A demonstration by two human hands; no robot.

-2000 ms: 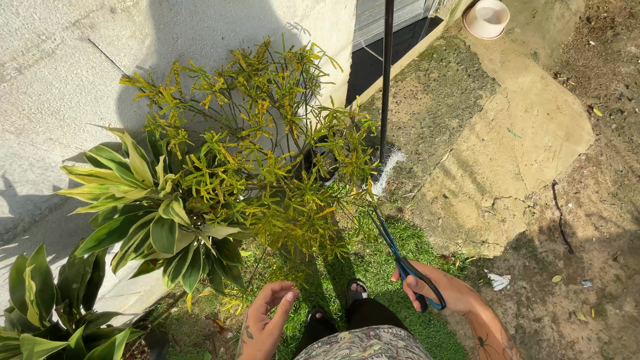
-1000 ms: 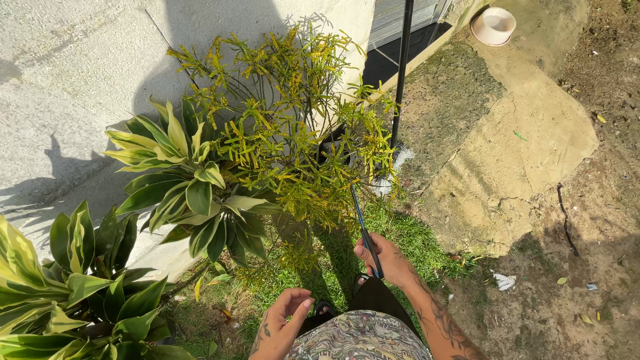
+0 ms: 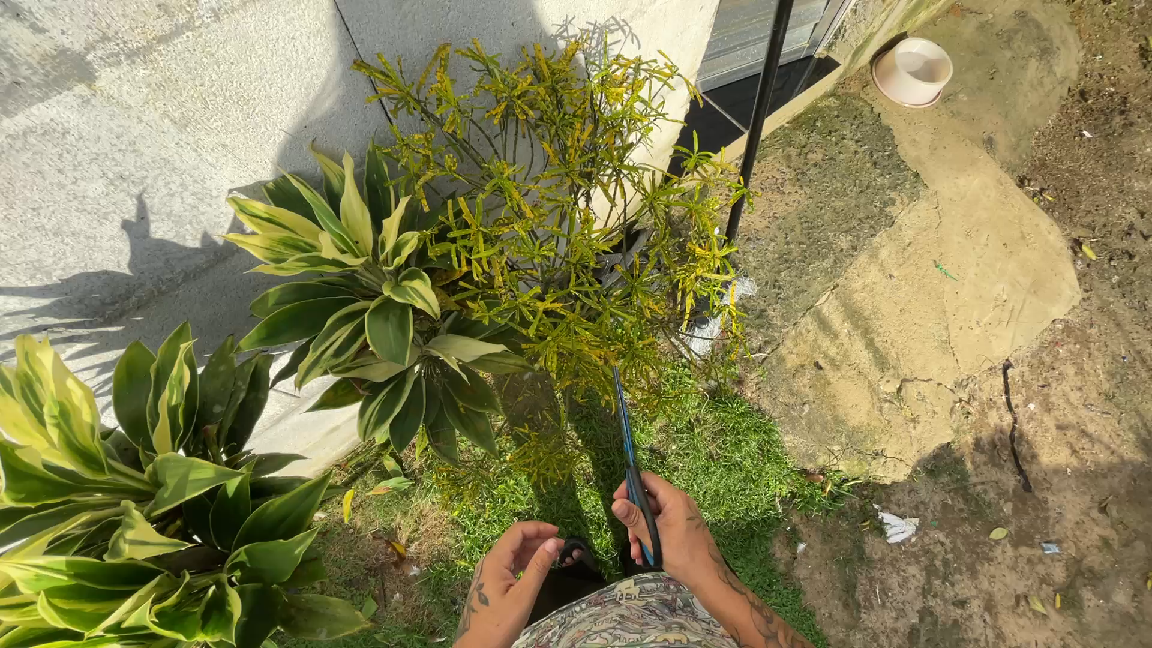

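My right hand point(image 3: 664, 526) grips the dark handles of a pair of scissors point(image 3: 630, 443) with bluish blades. The blades point away from me, their tips at the lower leaves of a yellow-green, narrow-leaved shrub point(image 3: 549, 207); whether they touch a stem I cannot tell. My left hand point(image 3: 515, 576) is held low, left of the scissors, with curled fingers and nothing visible in it. A broad-leaved plant with cream-edged leaves point(image 3: 389, 328) stands against the shrub's left side.
More variegated plants point(image 3: 180, 477) fill the lower left. Behind the shrub rises a rough white wall point(image 3: 207, 99). A dark pole point(image 3: 760, 117) stands at its right. Farther right are a cracked concrete slab point(image 3: 954, 297), a pale bowl point(image 3: 913, 72) and bare soil. Grass point(image 3: 720, 450) lies below the shrub.
The scissors, earlier angled to the left with their handle loops visible, now point nearly straight away from me, seen edge-on. The view has shifted left.
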